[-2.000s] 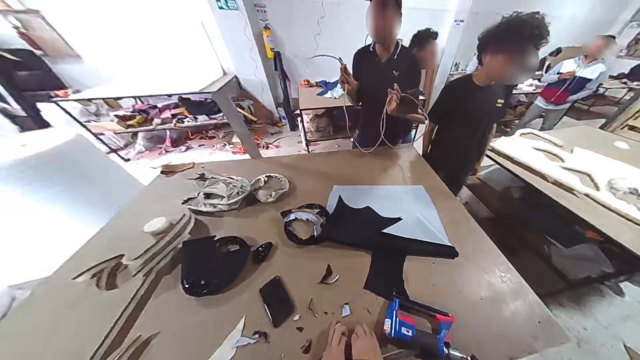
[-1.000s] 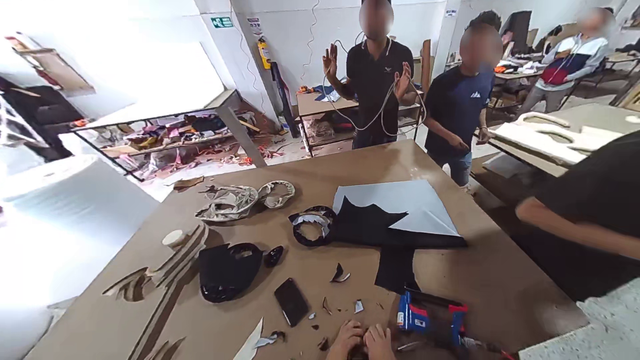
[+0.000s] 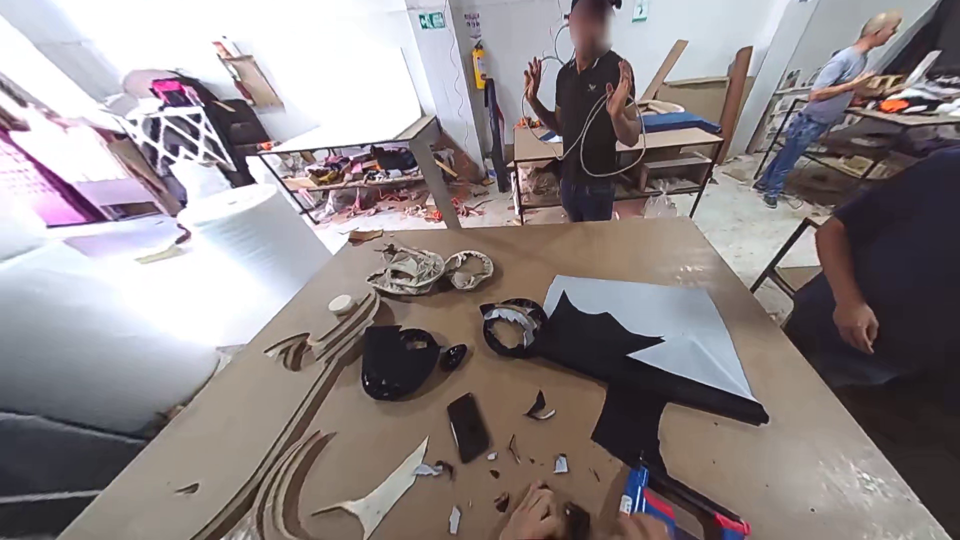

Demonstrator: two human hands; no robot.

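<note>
At the bottom edge, my left hand rests low over the table, near a small dark object I cannot identify. My right hand, mostly cut off by the frame, is beside a blue and red tool or package. Scraps of black and white material lie around my left hand. Farther up are a dark smartphone, a black covered piece with an opening, a black ring-shaped piece and black sheet material with a white backing. What my fingers hold is hidden.
Curved brown strips and a round white lid or container are at the left of the table. Beyond its far edge stands a person holding looped cable. Another person's hand is close to the right edge. A large white roll stands left.
The person in dark clothing beside the cable holder is no longer seen there. A person is now close at the right side. The view has shifted somewhat.
</note>
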